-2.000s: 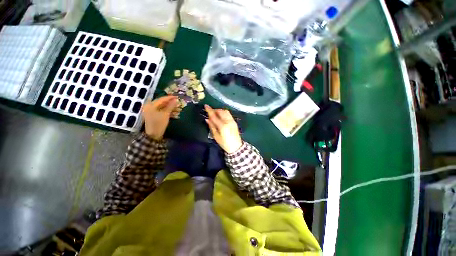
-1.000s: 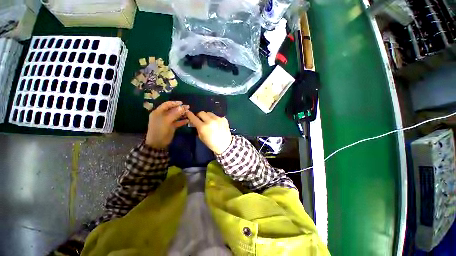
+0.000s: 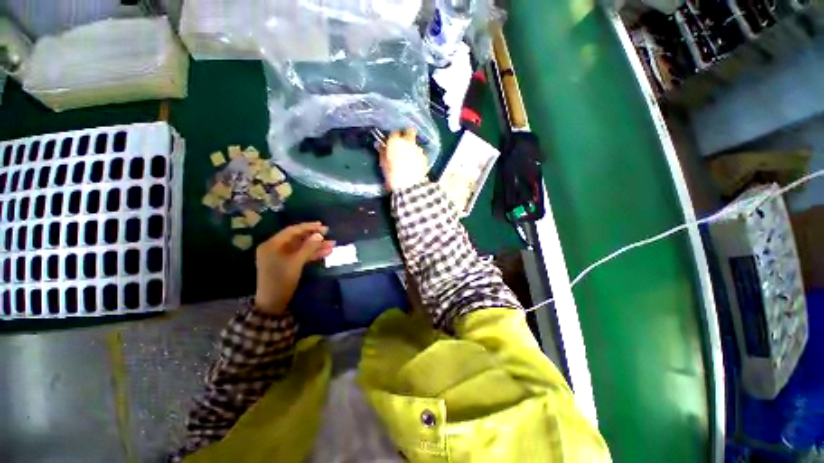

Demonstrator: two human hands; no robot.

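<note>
The clear plastic bag (image 3: 352, 185) lies open with black parts (image 3: 334, 141) inside. My right hand (image 3: 404, 158) is at the right side of its mouth, fingertips near the black parts; whether it grips one is unclear. My left hand (image 3: 291, 258) is over the bench's front edge, thumb and fingertips close together; whether a small thing is between them cannot be told. A small white block (image 3: 341, 256) lies just right of it on the black mat (image 3: 357, 222). A loose pile of small tan and grey pieces (image 3: 246, 185) lies left of the bag.
A white blister tray (image 3: 172, 217) with dark-looking pockets is at the left. A white card or box (image 3: 468, 172), a red-and-black tool (image 3: 472, 99) and a black pouch (image 3: 521, 176) are right of the bag. A white cable (image 3: 632, 240) crosses the green conveyor (image 3: 623, 316).
My hands, together one second ago, are apart. My right hand has moved forward to the bag's mouth. My left hand stays near the front edge, and the white block now shows. The view has shifted.
</note>
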